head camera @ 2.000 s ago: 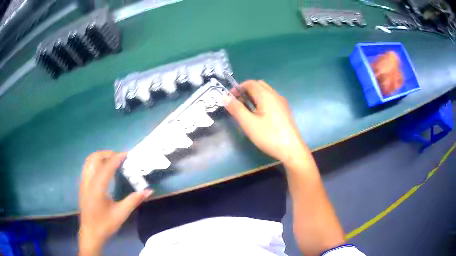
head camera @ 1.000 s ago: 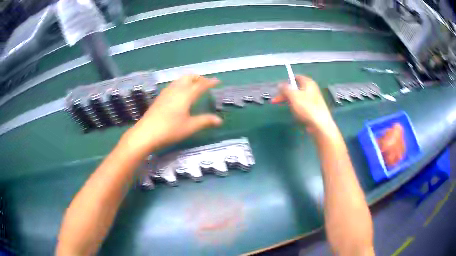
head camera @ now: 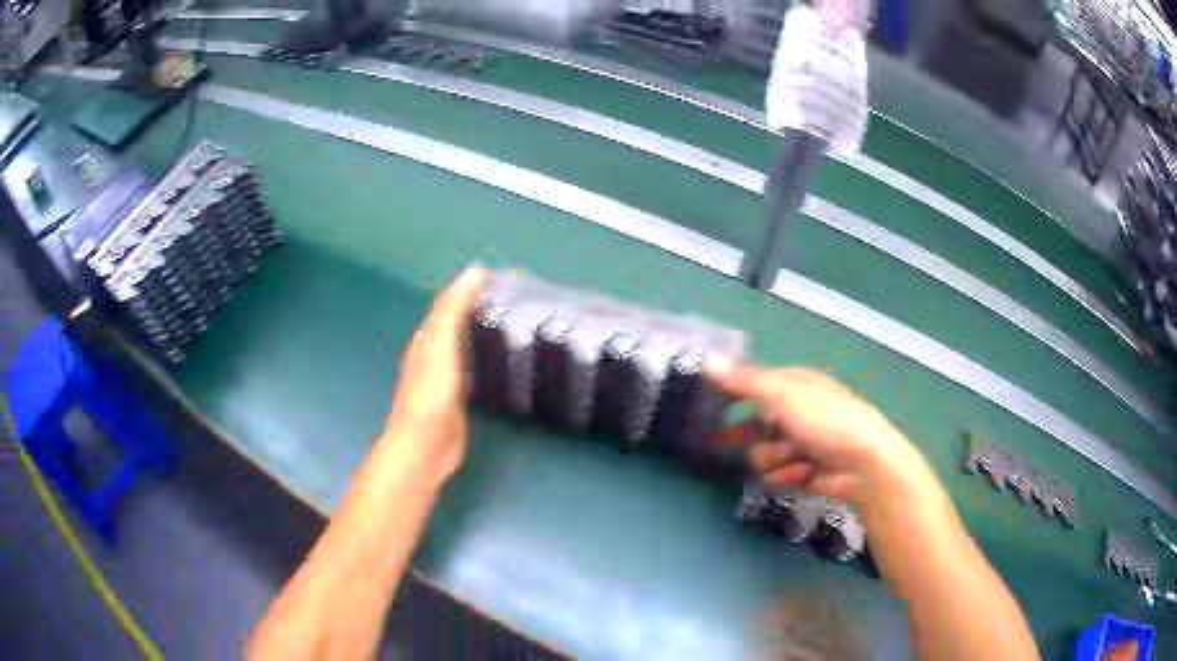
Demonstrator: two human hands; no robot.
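Observation:
A thick stack of grey comb-shaped castings (head camera: 587, 375) stands on the green bench between my hands, its top plate blurred. My left hand (head camera: 432, 381) is flat against the stack's left end, fingers upward. My right hand (head camera: 813, 433) has its fingertips at the right end of the top plate; its other fingers are curled, and whether the tweezers are in it cannot be told. A single casting (head camera: 807, 523) lies in front, partly behind my right hand. A faint orange patch of small pieces (head camera: 800, 626) is at the bottom edge.
Another stack of castings (head camera: 187, 245) stands at far left. Loose castings (head camera: 1020, 478) lie at right, near a blue bin (head camera: 1116, 639) cut off by the frame. A post with a white wrapped top (head camera: 781, 213) rises behind. A blue stool (head camera: 84, 420) is below the bench edge.
The view has swung left, bringing the stack to the centre. Both hands have moved onto its ends. The casting that lay between my hands at the back no longer shows on the bench.

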